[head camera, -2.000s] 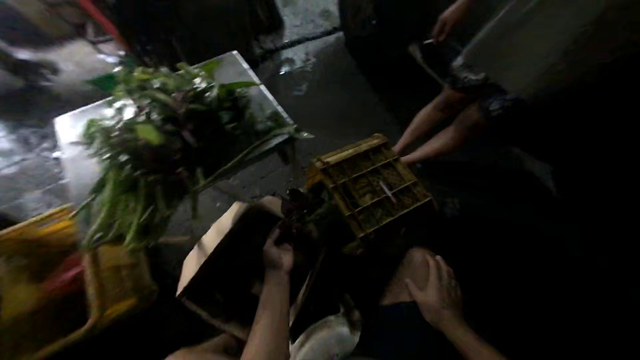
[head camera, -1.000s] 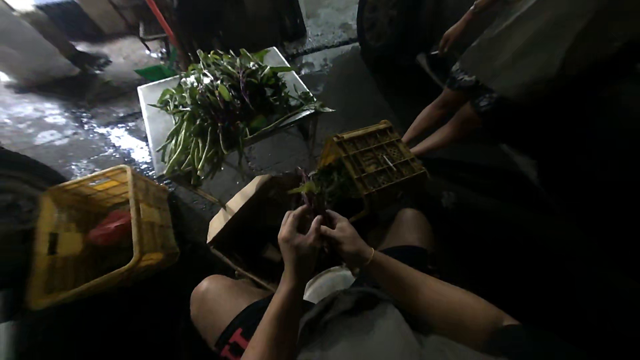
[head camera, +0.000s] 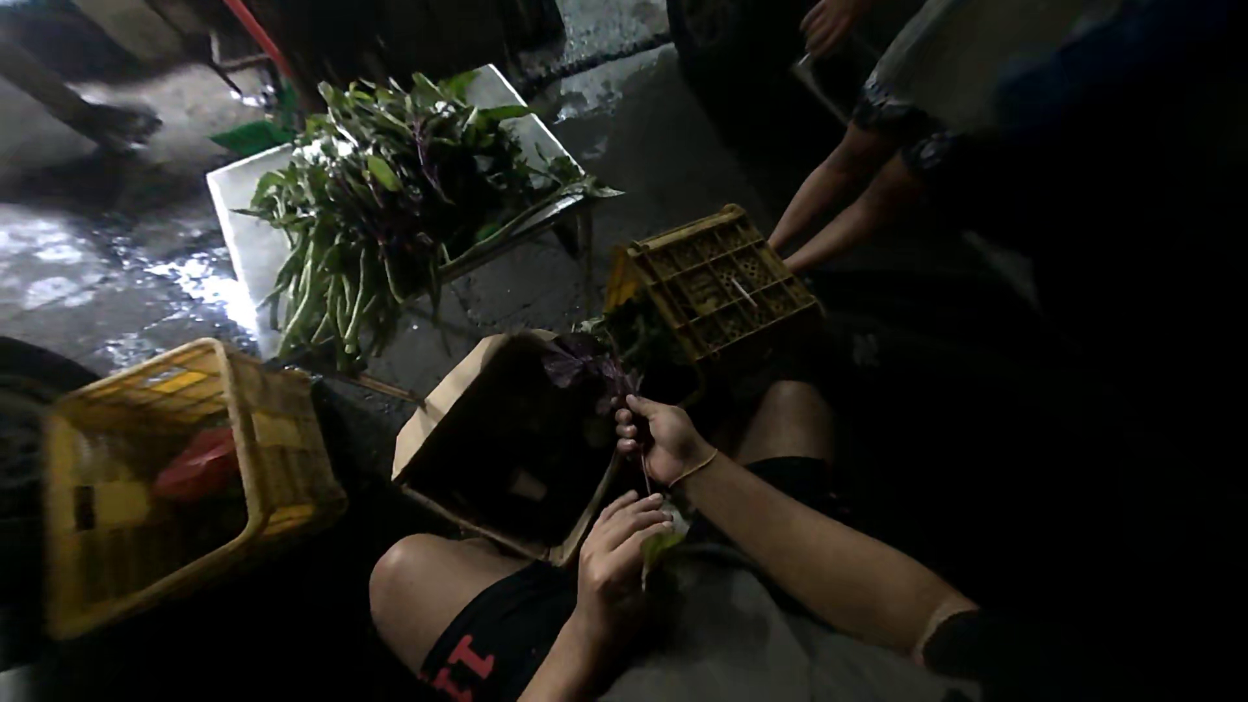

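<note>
My right hand [head camera: 658, 439] is closed around the stems of a small bunch of purple-leaved greens [head camera: 590, 370], whose leaves hang over an open box [head camera: 444, 390] in front of my lap. Just below it, my left hand [head camera: 619, 546] has its fingers bent by the stem ends, next to a green leaf [head camera: 661, 548]; whether it grips the leaf is hard to tell. A large heap of leafy greens with long stems [head camera: 390, 195] lies on a pale board [head camera: 234, 210] beyond the box. The inside of the box is mostly dark.
A yellow plastic crate [head camera: 234, 458] with a red bag [head camera: 200, 466] in it stands at the left. Another yellow crate [head camera: 726, 283], tipped, has greens at its opening. Past it show a person's bare legs [head camera: 843, 195] and a hand [head camera: 829, 24]. The floor looks wet.
Two seconds ago my right hand rested on my knee; one second ago both hands were together at the bunch. Now my left hand is lower, nearer my lap, and my right hand holds the bunch.
</note>
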